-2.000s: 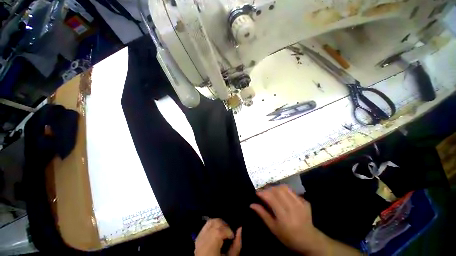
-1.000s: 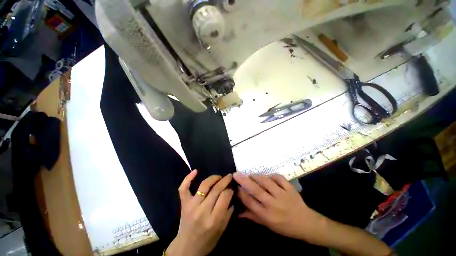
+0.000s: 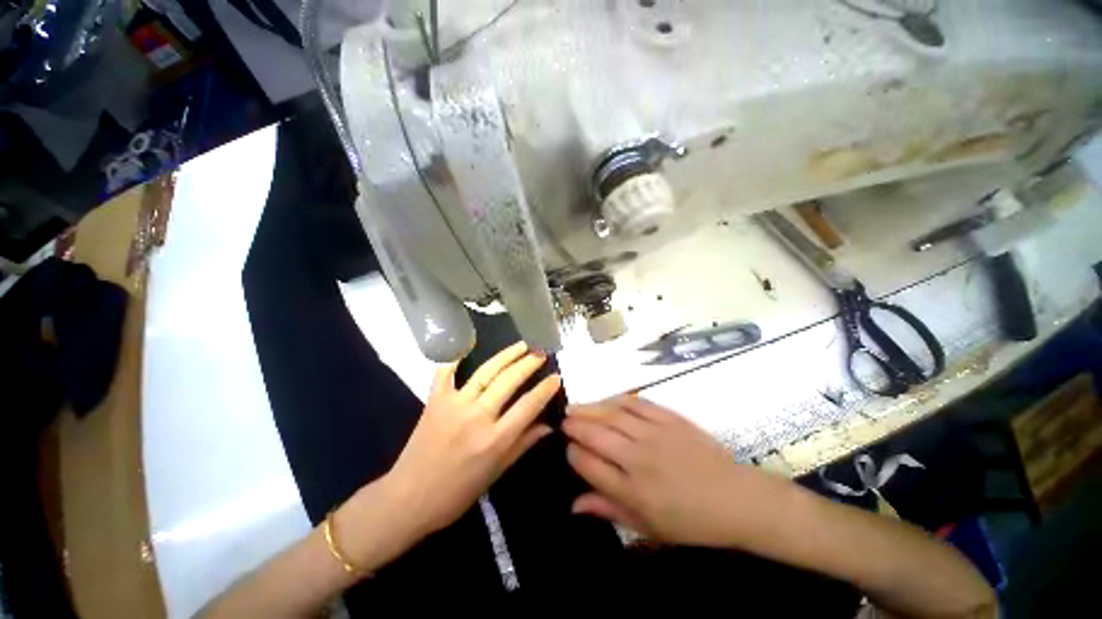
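Observation:
A black fabric piece point(image 3: 296, 302) lies looped over the white table and passes under the head of the off-white sewing machine point(image 3: 725, 97). My left hand point(image 3: 477, 423) lies flat on the cloth just in front of the needle area, fingers spread. My right hand point(image 3: 653, 466) is beside it, with its fingertips on the fabric's right edge. The needle and presser foot are mostly hidden behind the grey rounded bar point(image 3: 502, 218). A pale narrow strip point(image 3: 497, 544) shows on the cloth below my left hand.
Grey thread snips point(image 3: 705, 343) lie right of the needle area. Black-handled shears point(image 3: 892, 345), an orange-brown stick point(image 3: 819, 226) and a dark-handled tool point(image 3: 1010, 296) lie farther right. A black bundle point(image 3: 91, 339) sits on the brown board point(image 3: 103, 484) at left. A white ribbon point(image 3: 873, 474) hangs below the table.
Both hands have moved up the cloth from the table's front edge toward the needle. The view has shifted, so the machine head appears lower. The pale strip now shows.

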